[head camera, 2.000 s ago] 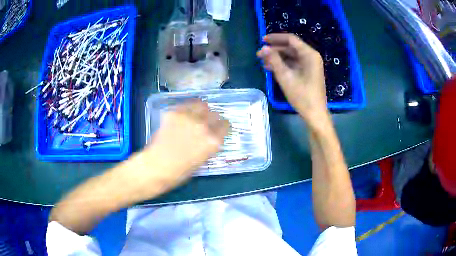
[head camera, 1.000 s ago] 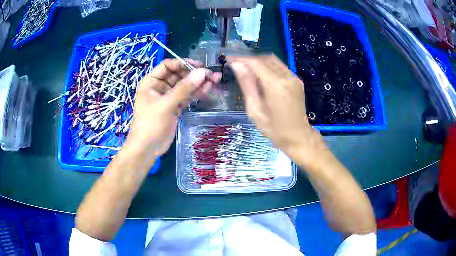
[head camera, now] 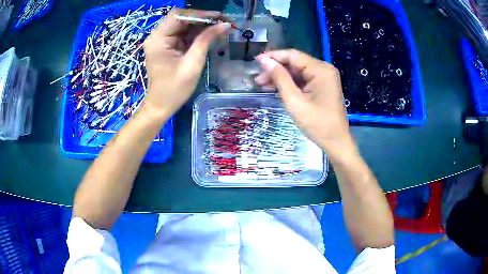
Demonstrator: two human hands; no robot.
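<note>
My left hand holds a thin stick part between thumb and fingers. The stick's white shaft points left and its dark red end points right, toward the fixture. The fixture is a small metal block with a dark ring-like piece on top, under the press ram. My right hand is just right of and below the fixture, thumb and index finger pinched close together. Whether something small is between them cannot be told. The press base shows between my hands.
A clear box of red-and-white sticks is in front of the press. A blue tray of jumbled sticks is left; a blue ring tray is right. Clear containers stand far left. A red stool is at lower right.
The whole view has shifted. My left hand is higher, with the stick turned nearly level toward the fixture. My right hand has moved from beside the fixture down and right.
</note>
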